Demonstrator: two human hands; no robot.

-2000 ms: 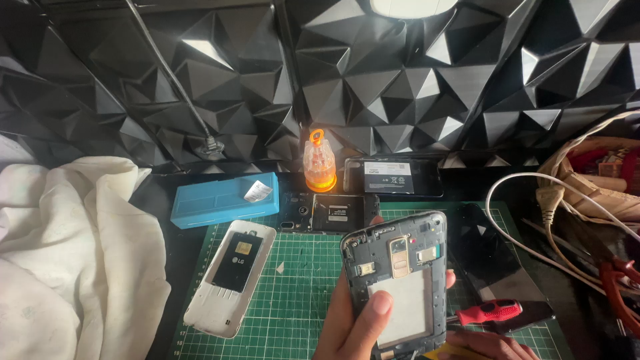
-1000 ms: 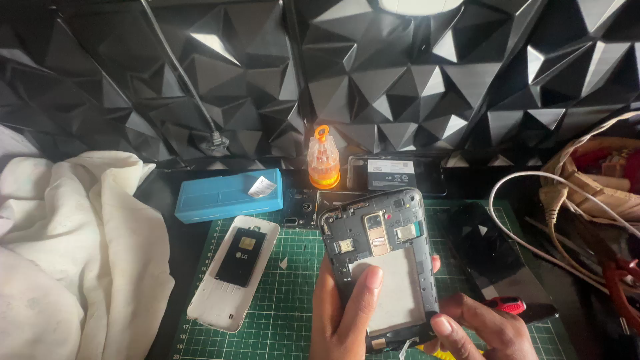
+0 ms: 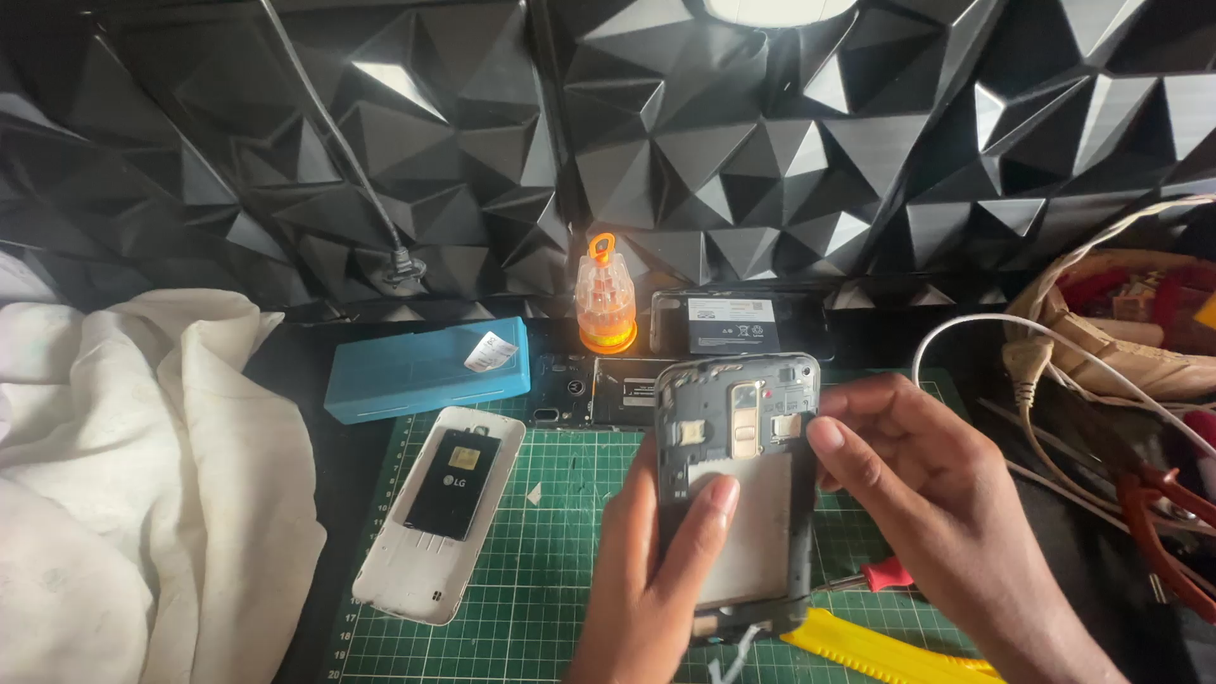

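Note:
An opened smartphone [image 3: 741, 494], its back cover off and its battery bay bare, is held upright in my left hand [image 3: 665, 560], the thumb pressing on the pale bay. My right hand [image 3: 912, 484] has its thumb and fingers at the phone's upper right edge, beside a card slot; whether they pinch the edge is unclear. A white strip [image 3: 736, 655] hangs below the phone. Under my right hand lie a red-handled screwdriver [image 3: 888, 574] and a yellow tool [image 3: 879, 651]. A white phone back cover [image 3: 404, 584] with a black LG battery [image 3: 454, 483] in it lies at left on the green cutting mat [image 3: 532, 570].
A blue case [image 3: 427, 375], an orange screwdriver bit holder [image 3: 606, 304], another opened phone [image 3: 560, 389] and a dark phone cover with a battery [image 3: 731, 326] stand or lie behind. White cloth [image 3: 152, 475] is at left; a basket [image 3: 1111, 351], cables and red-handled pliers [image 3: 1168, 503] are at right.
My right hand has moved up from the phone's lower right corner to its upper right edge. The left hand still holds the phone, now turned more upright.

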